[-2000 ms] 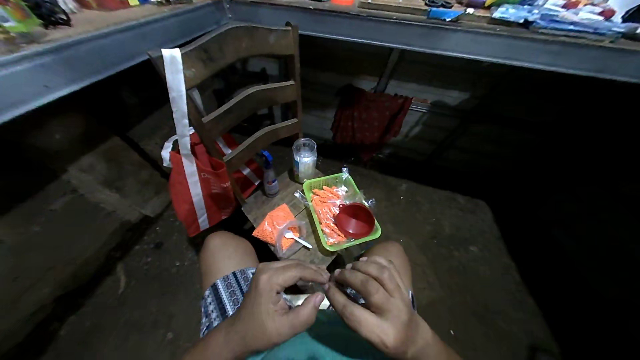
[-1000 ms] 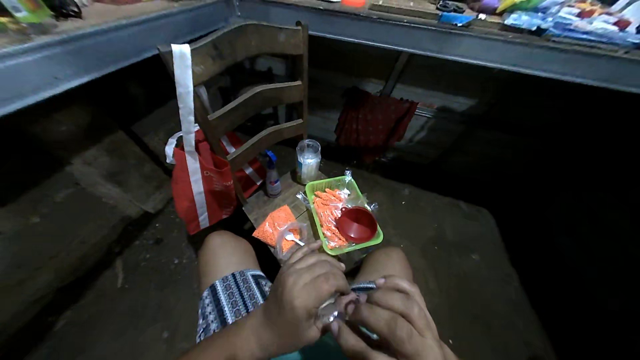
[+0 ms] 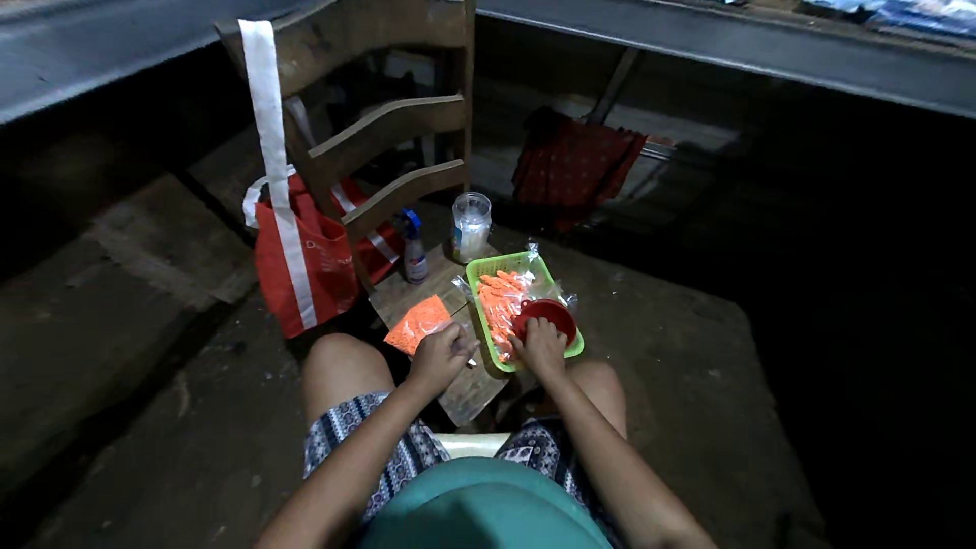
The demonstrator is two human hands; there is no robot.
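Observation:
A green plastic basket [image 3: 574, 347] rests on the wooden chair seat and holds orange-filled clear plastic packets [image 3: 499, 305] and a red plastic funnel or bowl [image 3: 563, 314]. My right hand [image 3: 543, 347] reaches into the basket, its fingers at the near rim of the red piece; whether they grip it cannot be told. My left hand [image 3: 442, 354] is curled beside the basket around something small and clear, partly hidden. Just beyond it lies a bag of orange granules [image 3: 419, 322]. A small white tip [image 3: 472, 363] shows beside my left hand.
A clear jar [image 3: 472, 229] and a bottle with a blue top [image 3: 414, 255] stand at the back of the seat. From the wooden chair back [image 3: 404, 114] hangs a red bag [image 3: 305, 267] with white straps. A grey metal edge [image 3: 724, 57] crosses above, with a red cloth [image 3: 576, 164] beneath.
My hands were together near my lap, handling something small. They have moved apart and forward, the right into the green basket and the left beside the orange bag.

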